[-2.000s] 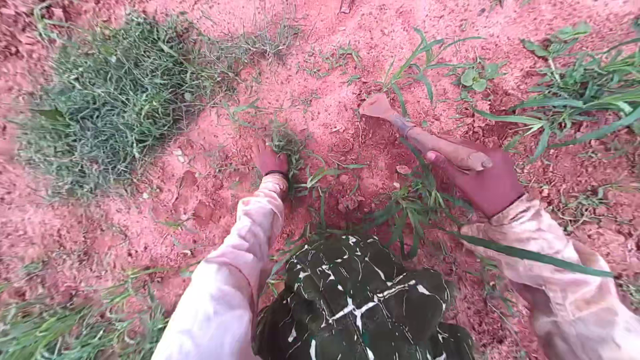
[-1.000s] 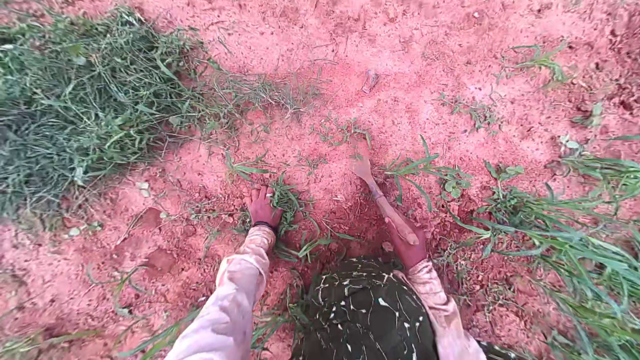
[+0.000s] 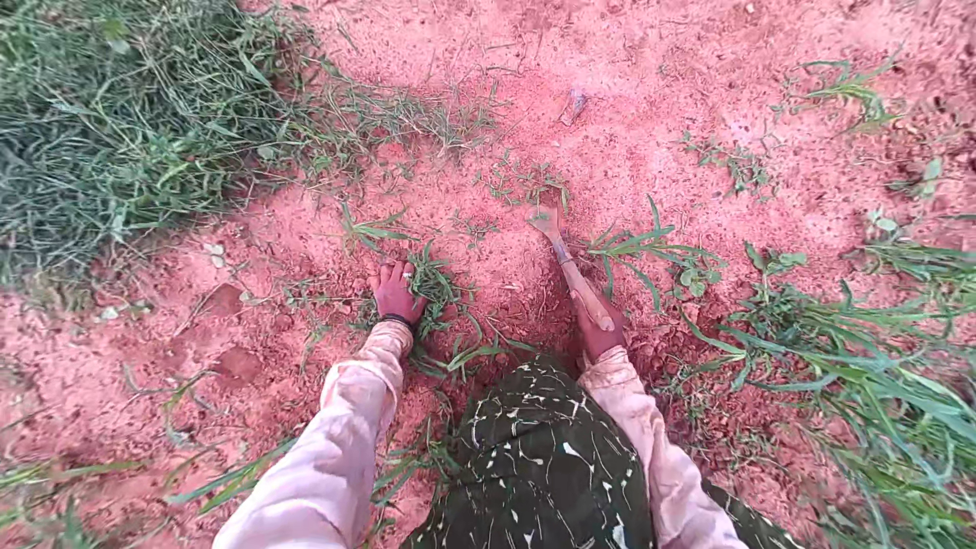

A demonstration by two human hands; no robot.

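My left hand (image 3: 398,293), with a ring and a dark bracelet, rests on the red soil against a tuft of green weeds (image 3: 436,286); whether its fingers grip any stems is unclear. In my right hand (image 3: 598,324) is a small weeding tool with a wooden handle (image 3: 585,291) and a flat blade (image 3: 544,221). The blade points forward and touches the ground near a small weed (image 3: 543,181). A leafy grass plant (image 3: 637,244) grows just right of the tool.
A large heap of grass (image 3: 145,122) lies at the upper left, with loose grass trailing from its right side. Taller grass (image 3: 877,358) stands on the right. A small piece of debris (image 3: 572,107) lies ahead. Dark patterned cloth (image 3: 549,465) covers my knees.
Two seconds ago the tool lay across toward the right, with my right hand farther out; now that hand is closer to my knees and the blade points more forward. The view has shifted.
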